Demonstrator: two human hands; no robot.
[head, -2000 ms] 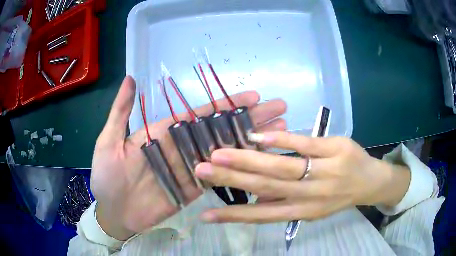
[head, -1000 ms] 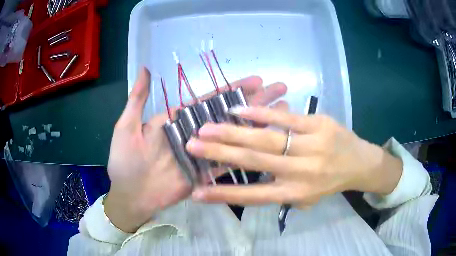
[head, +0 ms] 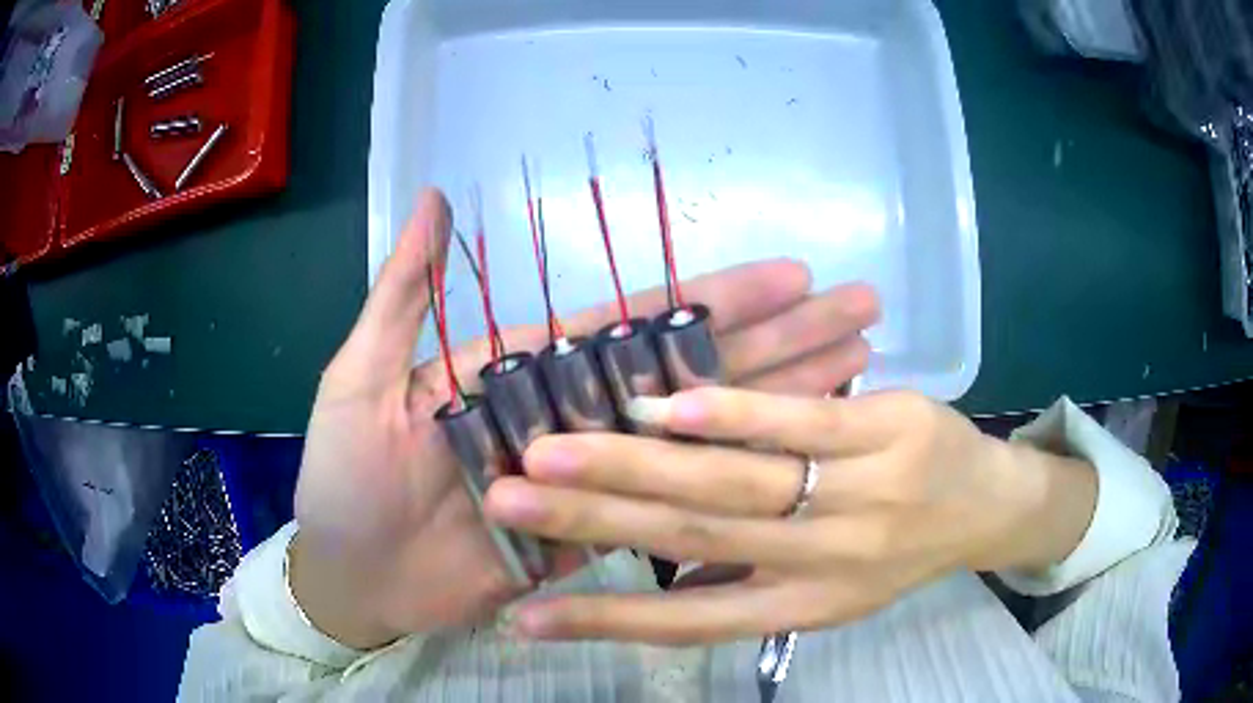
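Note:
Several silver wired motors [head: 579, 392] lie side by side across my open left palm, their black end caps and red and dark lead wires [head: 609, 254] pointing away from me. My left hand [head: 399, 453] is palm up, thumb out to the left, bearing the motors over the near part of the white tray [head: 954, 206]. My right hand [head: 811, 501] lies over the lower parts of the motors, its fingertips on them, and hides their lower ends. The tip of a slim hand tool [head: 776, 659] shows below my right hand; the rest of it is mostly hidden.
A red parts bin [head: 261, 137] with loose metal pins is at the upper left, a small clear bag [head: 48, 83] on it. White scraps [head: 117, 350] lie on the green mat [head: 206, 295]. A clear bag [head: 96, 501] hangs at the left edge. A clear box [head: 1227, 220] with metal parts is at right.
The left motor has moved in against the others, and the motors now lie in a closer, more even row. Both hands stay together; the wires stand more apart and the tool shows less.

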